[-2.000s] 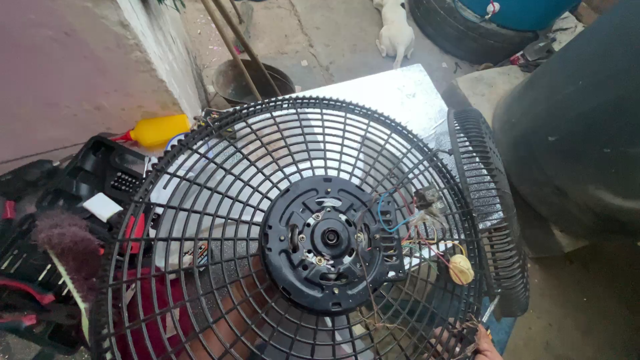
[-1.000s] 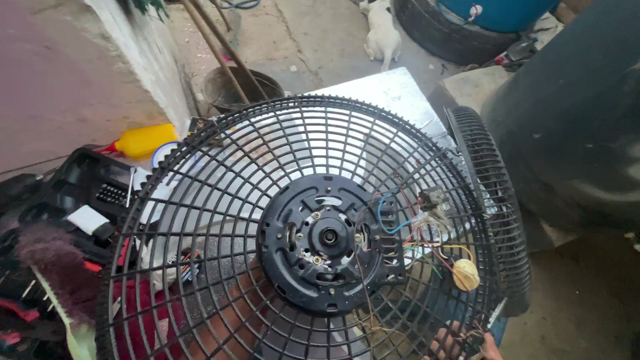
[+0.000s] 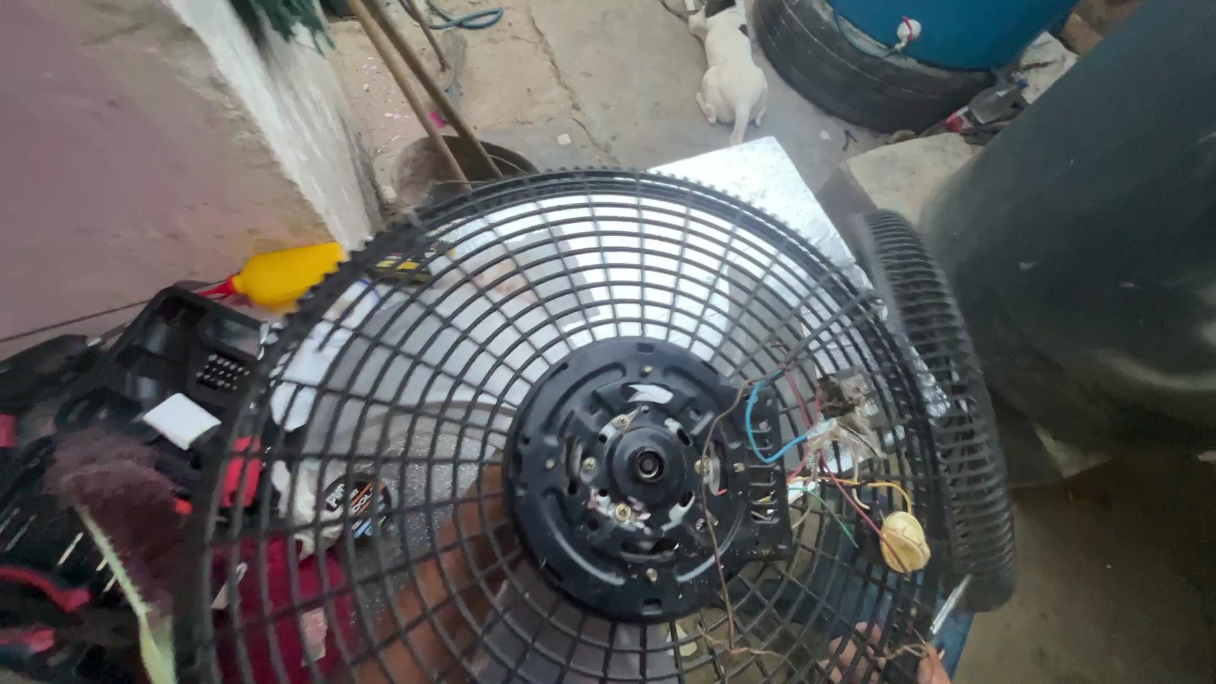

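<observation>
A black fan guard [image 3: 456,323] with a round black motor mount [image 3: 608,475] at its middle fills the centre of the view. Blue, red and yellow wires [image 3: 774,442] run from its right side, near a round cream-coloured part [image 3: 903,542]. Behind the grille, my left hand [image 3: 489,518] reaches up to the mount from below; its fingers are mostly hidden. At the lower right edge of the guard is my right hand [image 3: 883,655], partly behind the bars and cut off by the frame, beside thin brown wire ends and a slim metal-tipped tool [image 3: 948,604].
A second black fan grille [image 3: 940,399] stands at the right, beside a large dark tank [image 3: 1092,237]. Open toolboxes [image 3: 180,332] and a yellow bottle [image 3: 288,274] lie at the left. Behind are a silvery board [image 3: 760,176], a bucket [image 3: 418,166], and a white dog [image 3: 733,81].
</observation>
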